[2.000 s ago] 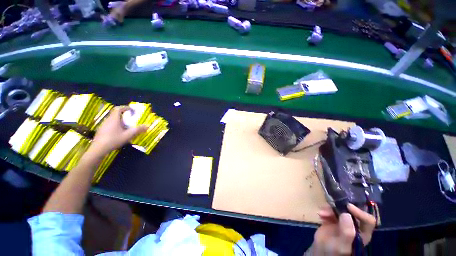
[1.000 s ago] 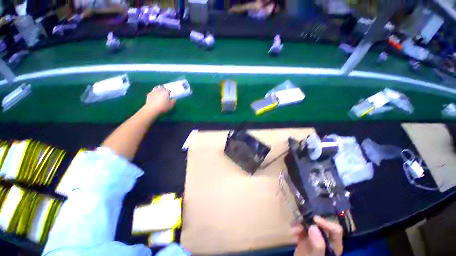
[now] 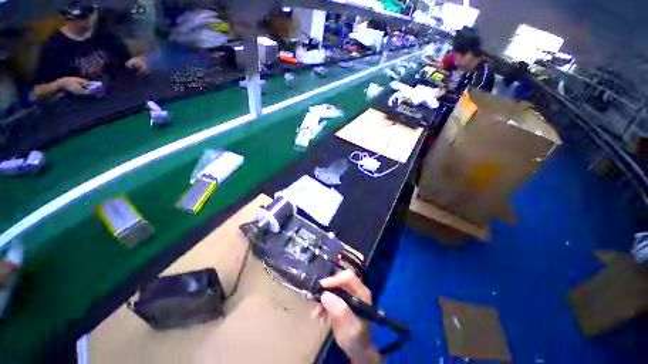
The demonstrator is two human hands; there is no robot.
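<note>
My right hand [image 3: 344, 306] is closed around the black handle of a soldering iron [image 3: 366, 307], at the front of the black solder feeder [image 3: 302, 249]. A silver-grey wire reel [image 3: 276, 215] sits at the feeder's back. Part of my left hand [image 3: 7, 270] shows blurred at the left edge, beside a whitish thing; its grip cannot be told. On the green belt lie a grey battery with yellow edges [image 3: 124, 220] and a white housing [image 3: 226, 166] with a yellow-edged battery [image 3: 197, 195] at its end.
A black fan [image 3: 181, 298] stands on the cardboard mat [image 3: 259, 323]. Clear plastic [image 3: 311, 199] and a white cable [image 3: 369, 163] lie beyond the feeder. A large carton [image 3: 476, 160] stands on the blue floor at right. One person sits across the belt, another works farther along.
The view has swung to the right, showing the aisle and carton. My left hand, earlier at a white housing on the belt, is now at the left edge. My right hand still holds the iron.
</note>
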